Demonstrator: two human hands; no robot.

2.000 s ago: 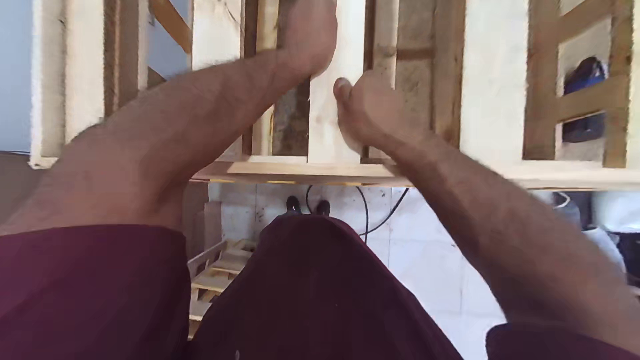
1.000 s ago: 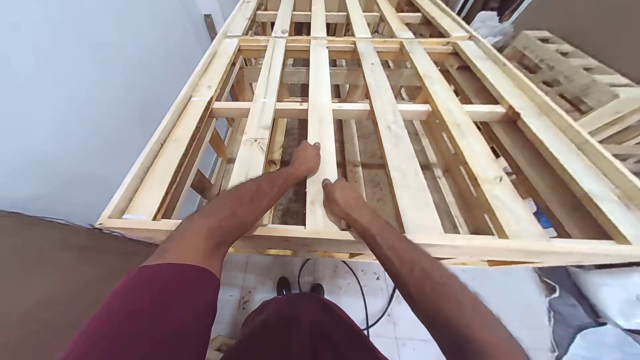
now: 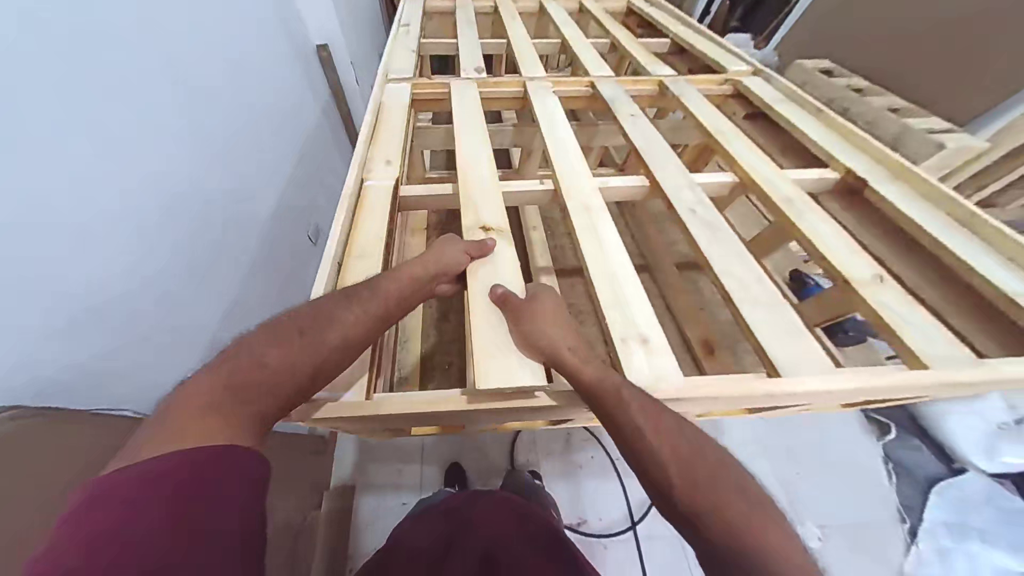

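Observation:
My left hand (image 3: 454,264) grips the left edge of a pale wooden slat (image 3: 482,188), thumb on top and fingers partly hidden below. Lower down, my right hand (image 3: 534,318) holds the same slat by its right edge, thumb also on top. The slat's near end lies over the front rail (image 3: 720,392) of a long wooden frame. To its right another slat (image 3: 600,248) runs lengthwise, with several more beyond. A crossbar (image 3: 624,188) passes beneath the slats.
A white wall (image 3: 200,160) borders the frame on the left. Slatted wooden pieces (image 3: 888,120) are stacked at the right. A black cable (image 3: 616,472) curls on the tiled floor near my feet. White sacks (image 3: 972,512) lie at lower right.
The view has shifted since the earlier frames. Both hands are now on a slat farther left, nearer the wall side, than the one they held one second ago.

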